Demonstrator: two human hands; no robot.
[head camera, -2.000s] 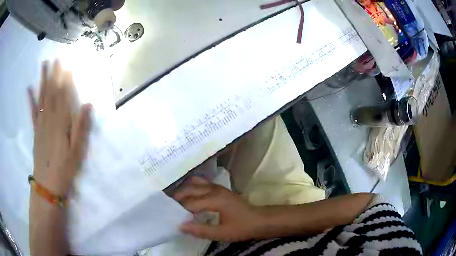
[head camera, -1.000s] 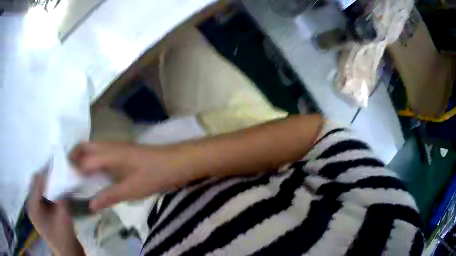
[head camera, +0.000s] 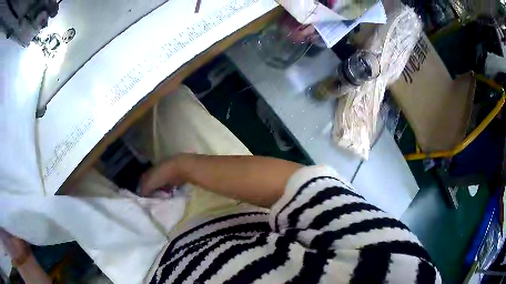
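Note:
A large white fabric panel (head camera: 100, 227) lies over the left part of the table, hangs over its front edge and reaches my lap. My right hand (head camera: 163, 176) is on my lap beside a pale crumpled cloth (head camera: 166, 208); its fingertips are partly hidden, so I cannot tell whether it grips the cloth. My left hand (head camera: 12, 247) is at the lower left, cut off by the picture's edge and partly under the panel; its grip is hidden. The sewing machine head (head camera: 25, 19) with its lit needle area is at the top left.
The white table (head camera: 138, 66) has printed rulers and a wood-coloured front edge. On the right are a grey side surface (head camera: 294, 111), a lidded bottle (head camera: 355, 72), a glass jar, a plastic-wrapped bundle (head camera: 360, 119), a cardboard box (head camera: 424, 100) and a yellow tube frame (head camera: 463, 145).
The view has swung rightward. My right hand has moved from the white cloth at the left to my lap. My left hand has moved down to the lower left edge, and the panel now spreads across the front.

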